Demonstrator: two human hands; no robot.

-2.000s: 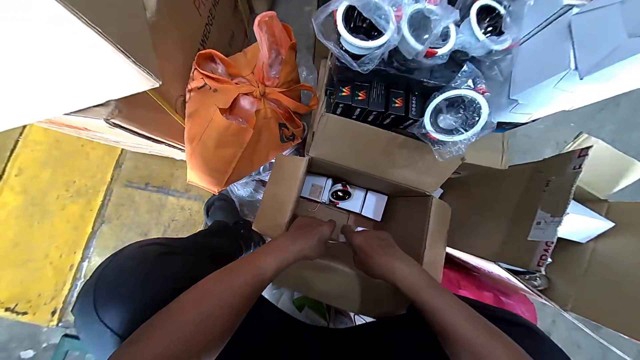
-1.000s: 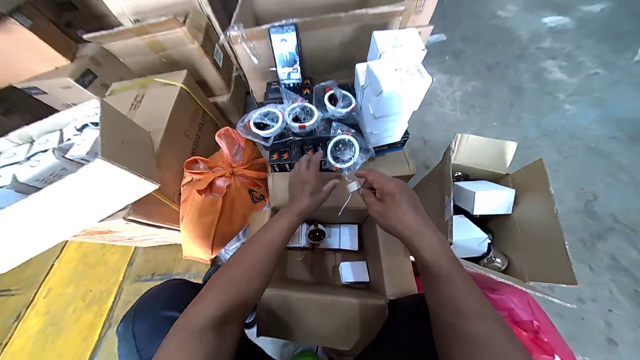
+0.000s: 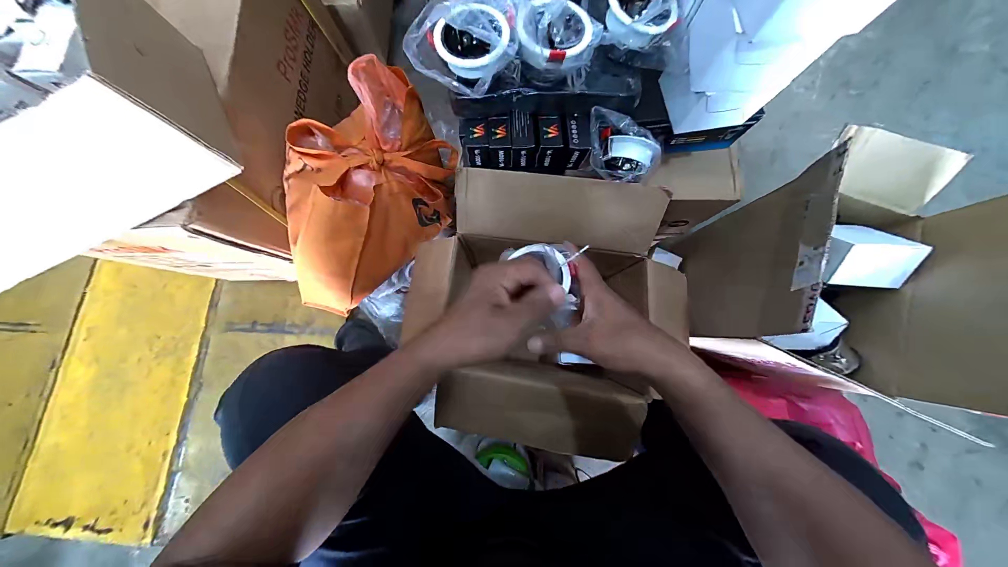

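A plastic-wrapped round fixture with a white rim (image 3: 561,268) is at the mouth of the open cardboard box (image 3: 543,394) between my knees. My right hand (image 3: 602,323) grips its right side, with a thin white strip sticking up by the fingers. My left hand (image 3: 504,307), slightly blurred, has curled fingers over the fixture's left side; its hold is unclear. Part of a small white box (image 3: 575,358) shows below my right hand. Beyond the rear flap, another wrapped fixture (image 3: 628,154) leans beside small black boxes (image 3: 524,142); several more (image 3: 472,41) lie behind.
An orange cloth bag (image 3: 346,228) stands left of the box, beside large cartons (image 3: 260,87). White cartons (image 3: 728,63) are at the back right. On the right, an open cardboard box (image 3: 756,252) holds white boxes (image 3: 878,256), with pink plastic (image 3: 811,409) below it.
From beyond the box's rear flap, both hands have moved back over its mouth. A wrapped fixture is now between them. The fixture beside the black boxes has tipped. The view has tilted down.
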